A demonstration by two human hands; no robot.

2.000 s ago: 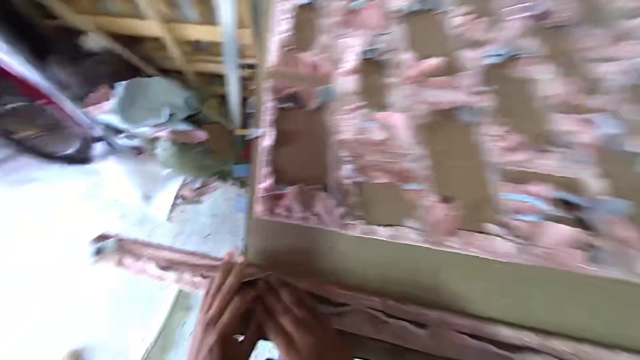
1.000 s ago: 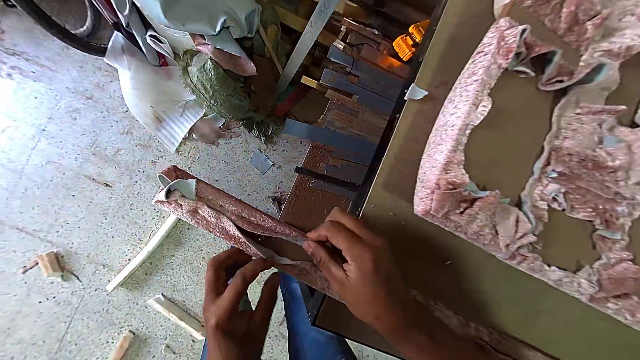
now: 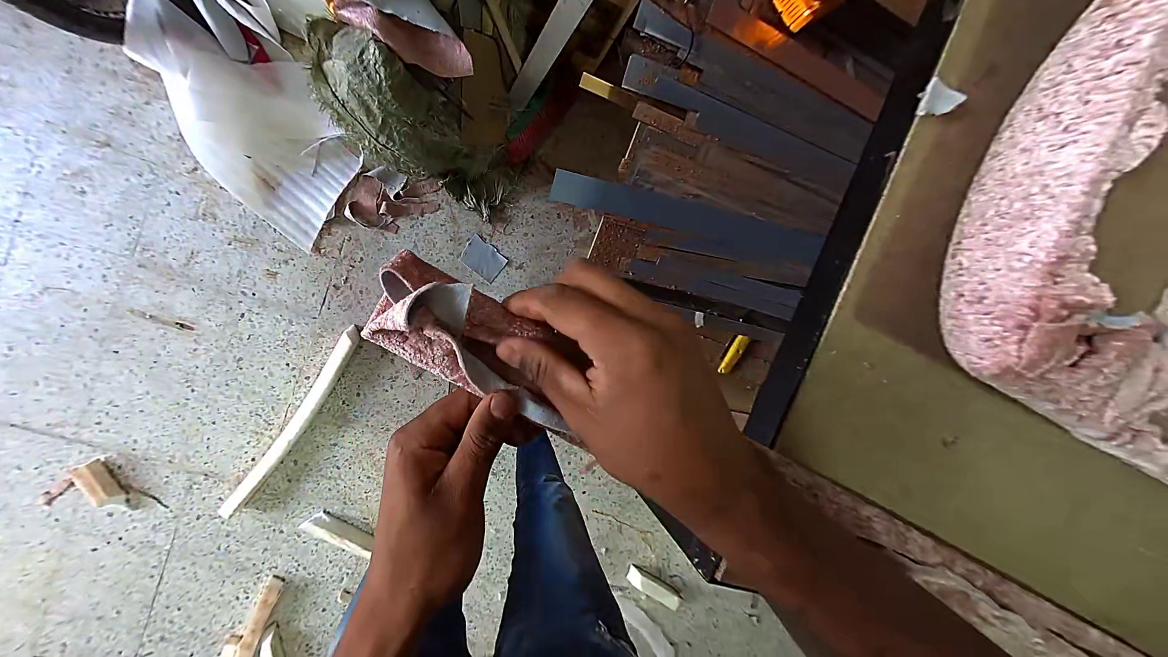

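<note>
My left hand pinches the lower edge of a strip of pink, fuzzy fabric with a grey backing. Above and to the right, my right hand grips the same strip, its thumb and fingers closed on the upper edge. The strip's far end is folded into loops beyond my fingers, and my right hand and forearm hide part of its length. To the right, a larger pink fuzzy piece with cut-outs lies on an olive-brown surface.
Below the table's dark edge are stacked boards and a yellow-handled object. White strips and wood scraps lie on the speckled floor. Greenish fibrous material and a white sheet are at the upper left.
The view has shifted strongly since the oldest frame. Since one second ago, my right hand has moved along the strip toward its looped end, closer to my left hand.
</note>
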